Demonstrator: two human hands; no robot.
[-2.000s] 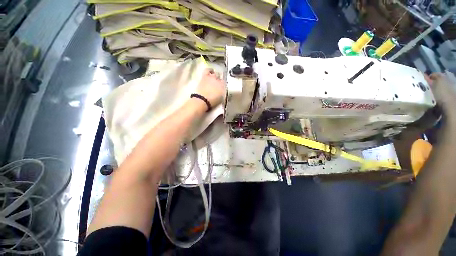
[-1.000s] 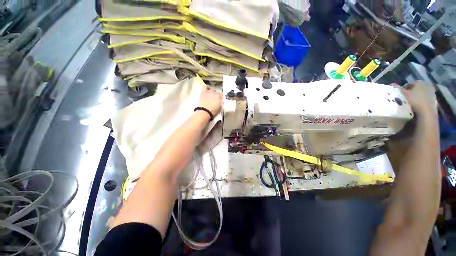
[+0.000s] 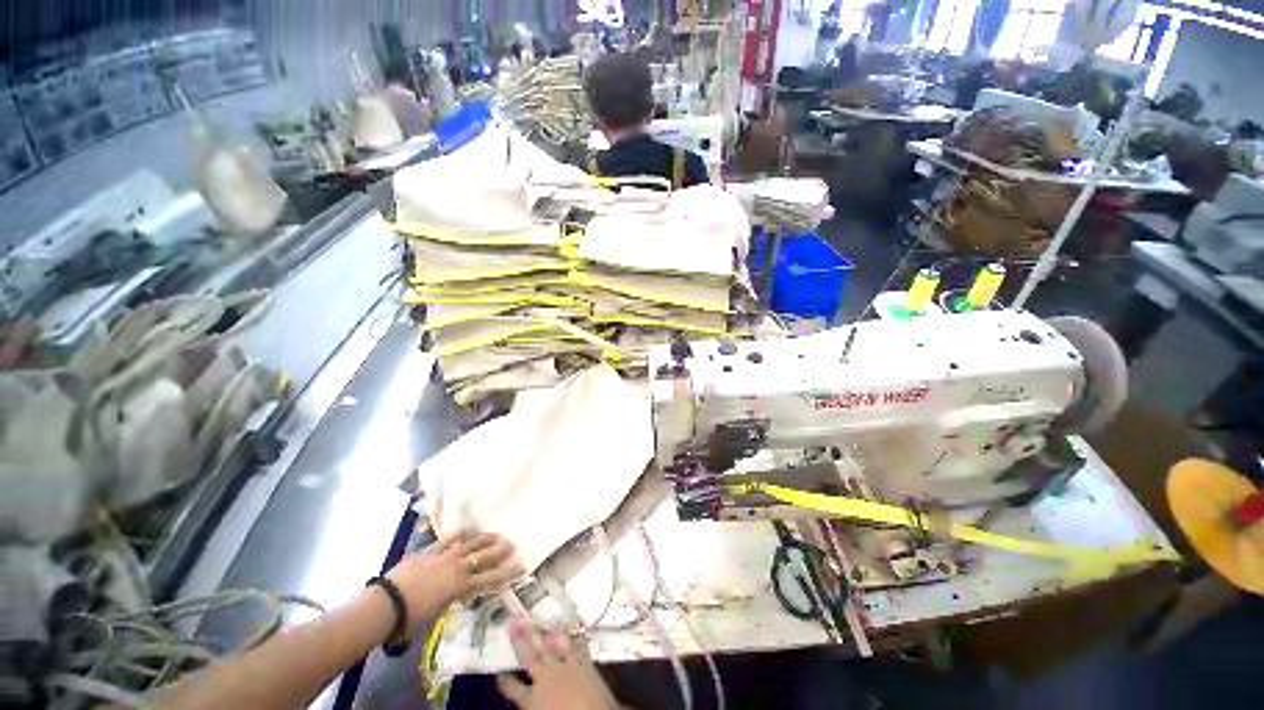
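Observation:
The beige canvas bag (image 3: pixel 548 451) lies on the machine bed, left of and up to the needle area (image 3: pixel 700 492). My left hand (image 3: pixel 451 572) rests flat on its lower left part, fingers spread. My right hand (image 3: pixel 555 666) is at the front edge of the bed, low in the picture and partly cut off, fingers apart near the straps. Webbing straps (image 3: pixel 652 610) hang over the front edge. The yellow binding tape (image 3: pixel 859 512) runs across the bed to the needle area of the white sewing machine (image 3: pixel 887 402).
Dark-handled scissors (image 3: pixel 797 576) lie right of the needle. Bound bags (image 3: pixel 568 278) are stacked behind. A blue bin (image 3: pixel 808 275), thread cones (image 3: pixel 986 286) and a seated person (image 3: pixel 631 125) are farther back. The handwheel (image 3: pixel 1102 375) and tape reel (image 3: pixel 1217 524) are right; loose straps (image 3: pixel 167 645) lower left.
My left hand has moved from beside the machine head down to the bag's near left part. My right hand has left the handwheel end and come to the front edge. The view has tilted up.

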